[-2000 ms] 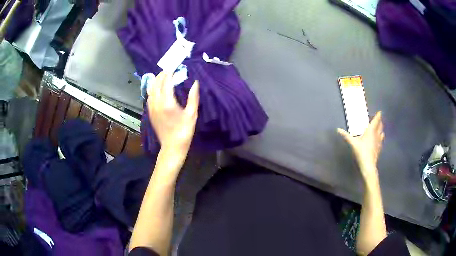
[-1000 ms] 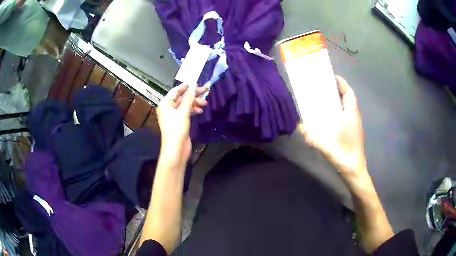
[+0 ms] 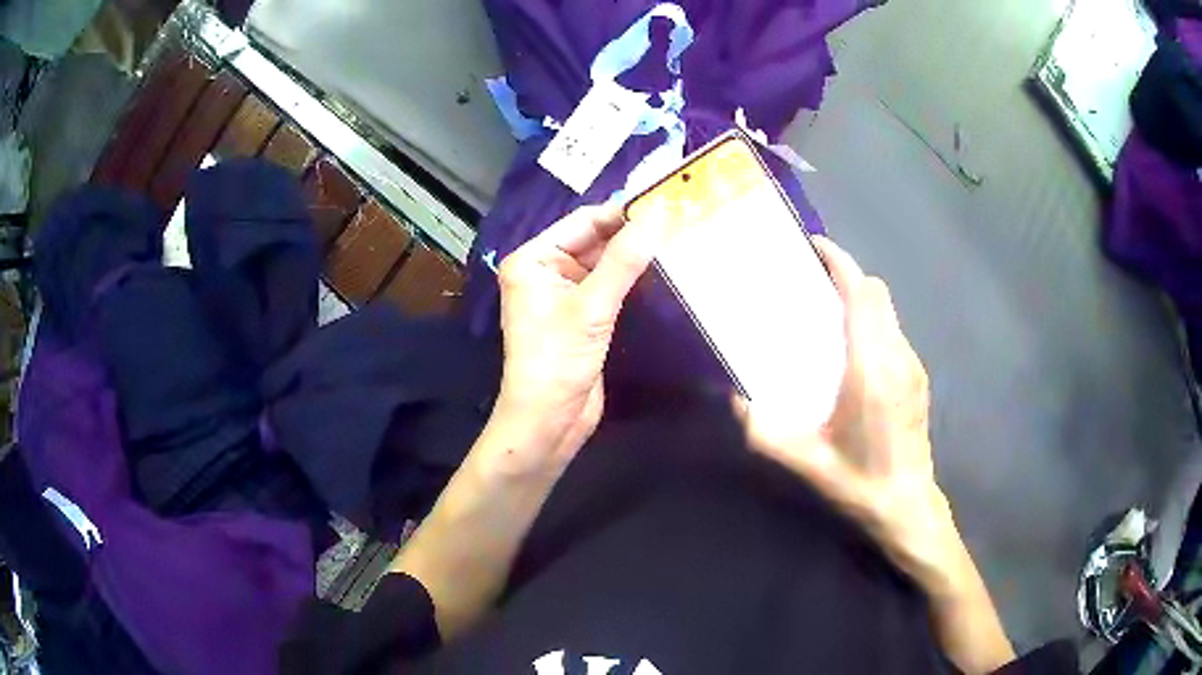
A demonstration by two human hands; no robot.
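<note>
The smartphone (image 3: 751,264), with a bright white screen and an orange top band, is in my right hand (image 3: 870,382), held by its lower part over the purple bundle's near side. My left hand (image 3: 567,310) is at the phone's upper left corner, its thumb and fingers close together; whether it grips the phone or the ticket is unclear. The white paper ticket (image 3: 587,139) lies just above my left fingertips, by the light-blue strip (image 3: 639,53) on the purple bundle (image 3: 554,66). The phone and my hands hide the bundle's lower part.
Navy bundles (image 3: 198,356) and purple pieces (image 3: 198,580) are piled at left beside brown slats (image 3: 251,132) with a metal edge. The grey worktable (image 3: 1002,330) spans the right, with dark thread wisps. A metal tool with a red part (image 3: 1127,587) sits lower right; more fabric (image 3: 1147,211) lies upper right.
My right hand has picked the phone up from the table and brought it left over the bundle. My left hand has moved right from the ticket to beside the phone's top.
</note>
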